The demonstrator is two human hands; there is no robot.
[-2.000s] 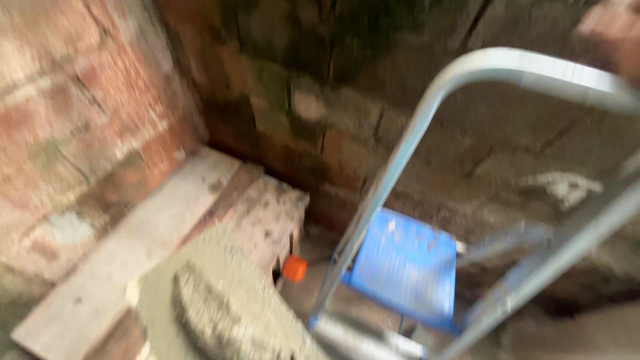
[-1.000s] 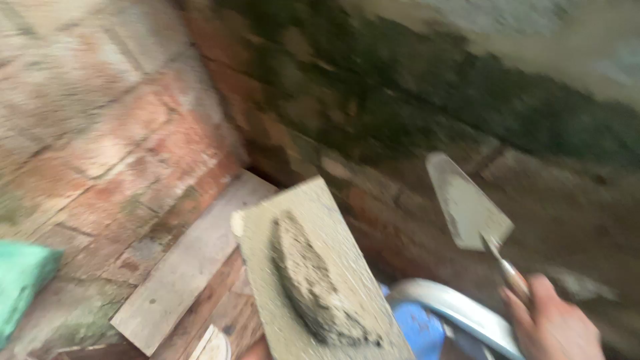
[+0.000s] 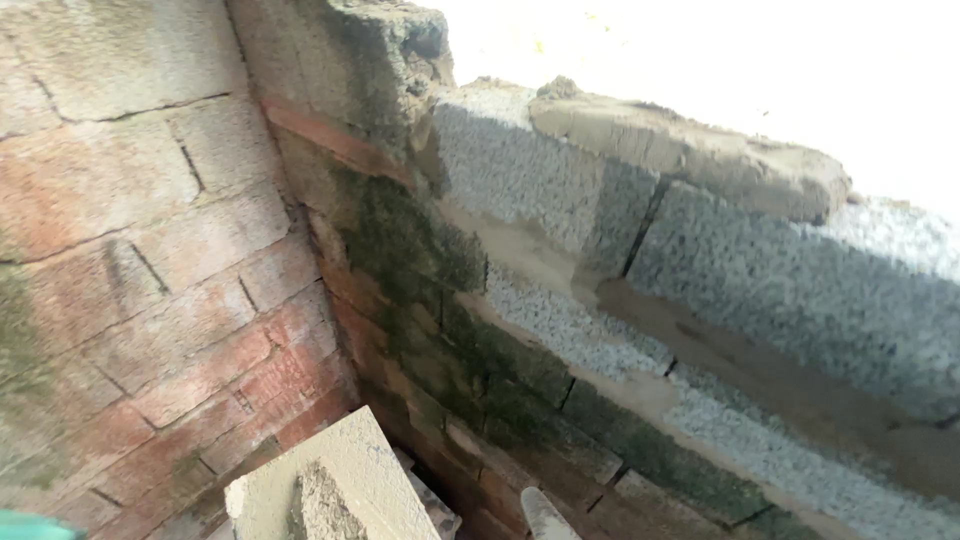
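A mortar-coated hawk board (image 3: 375,465) rises from the bottom edge, left of centre, with a lump of wet mortar (image 3: 326,506) on its face. To its right, apart from it, the rounded tip of a trowel blade (image 3: 546,514) shows at the bottom edge. Both my hands are out of view below, so their hold on the board and trowel is hidden. A thick bed of mortar (image 3: 690,154) lies along the top of the grey concrete blocks (image 3: 810,292).
An old brick wall (image 3: 172,300) stands at left and meets the block wall in a corner. A rough raised masonry piece (image 3: 375,67) tops that corner. Something green (image 3: 37,525) shows at bottom left.
The view has swung up to the wall top. The board and trowel now show only partly at the bottom edge. My right hand, seen on the trowel handle a second ago, has left the view.
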